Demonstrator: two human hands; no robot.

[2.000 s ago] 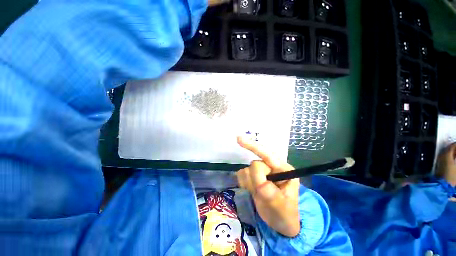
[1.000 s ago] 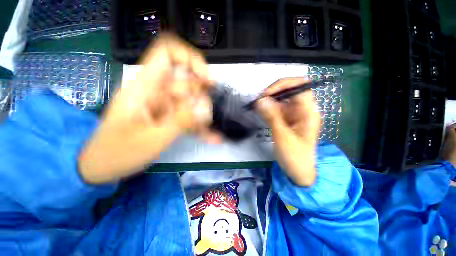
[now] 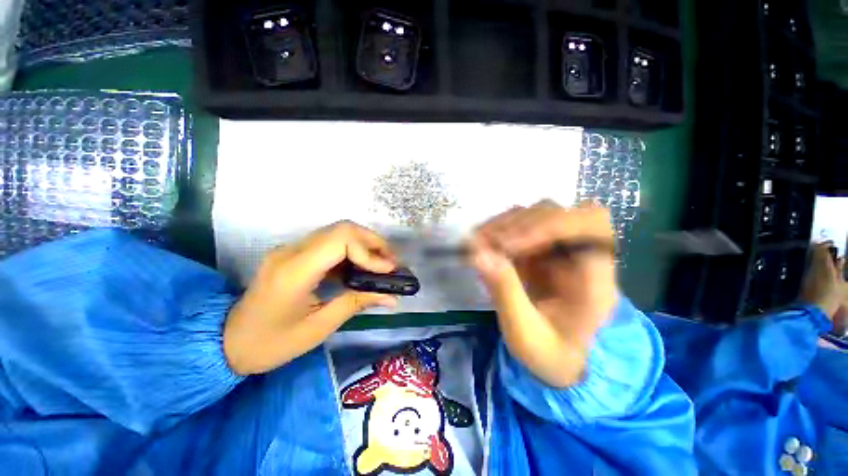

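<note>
My left hand [image 3: 302, 293] holds a black housing [image 3: 383, 281] edge-on between thumb and fingers, low over the front of the white paper [image 3: 279, 177]. My right hand [image 3: 553, 279] is blurred, to the right of the housing and apart from it. It holds the tweezers [image 3: 581, 247], also blurred, with the tip side towards the housing and the pale rear end out to the right. Whether the tip grips a part cannot be told. A silvery heap of tiny metal parts [image 3: 414, 192] lies on the paper behind the hands.
A black foam tray [image 3: 437, 109] with housings in deep pockets stands behind the paper. Another black tray [image 3: 721, 186] stands at right. Clear blister trays lie at left [image 3: 88, 153] and by the paper's right edge [image 3: 614, 167]. Another person's hand [image 3: 822, 279] is at far right.
My left hand has come into view from beyond the foam tray with a housing, then lowered it to the front. My right hand has risen from the paper's front edge with the tweezers.
</note>
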